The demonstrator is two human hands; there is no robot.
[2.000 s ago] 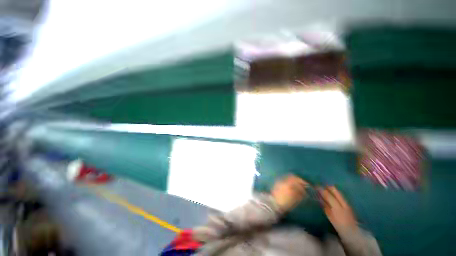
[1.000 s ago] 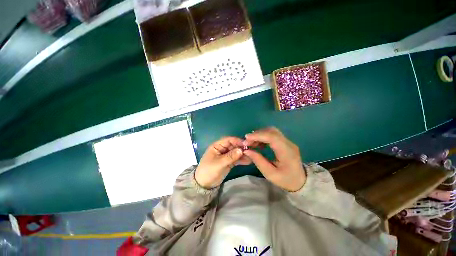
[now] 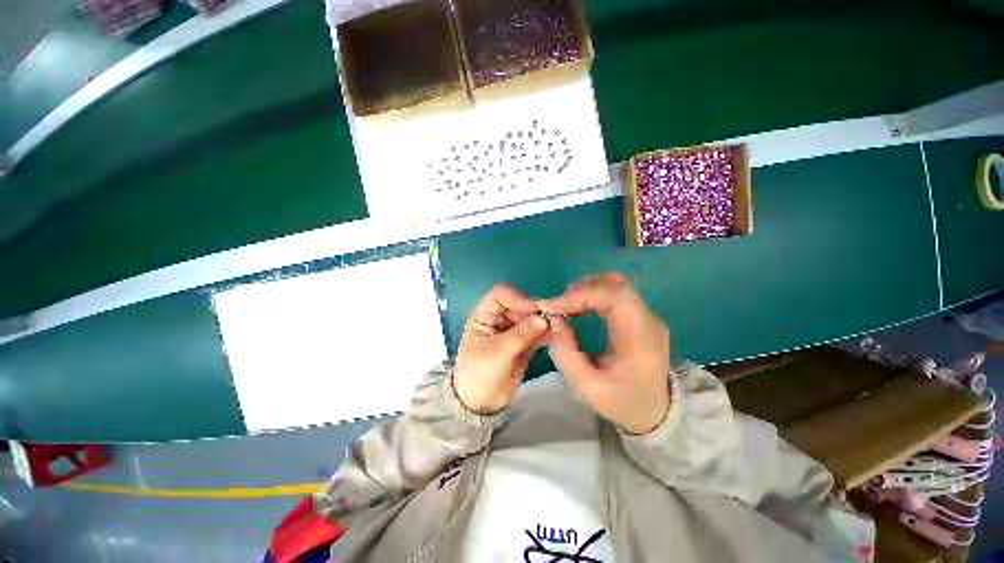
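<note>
My left hand [image 3: 498, 346] and my right hand [image 3: 619, 350] meet fingertip to fingertip above the front of the green bench. Between them they pinch a tiny piece [image 3: 545, 317], mostly hidden by the fingers and too small to make out. A shallow cardboard tray [image 3: 688, 196] full of glittering pink-purple pieces lies beyond my right hand. A white board [image 3: 380, 187] beyond my hands carries many tiny dark dots in rows. Two cardboard boxes stand side by side on it, the left one [image 3: 401, 57] dark inside, the right one [image 3: 521, 42] with pinkish bits.
A blank white board [image 3: 333, 343] lies left of my hands. A yellow tape roll [image 3: 992, 181] is at the far right. An open brown carton [image 3: 881, 416] with pink corded parts stands below the bench at right. A red object [image 3: 61, 462] is on the floor at left.
The blurred view has steadied since two seconds ago. Over the last second, the bench items have shifted slightly right in view. Both hands remain together at the fingertips.
</note>
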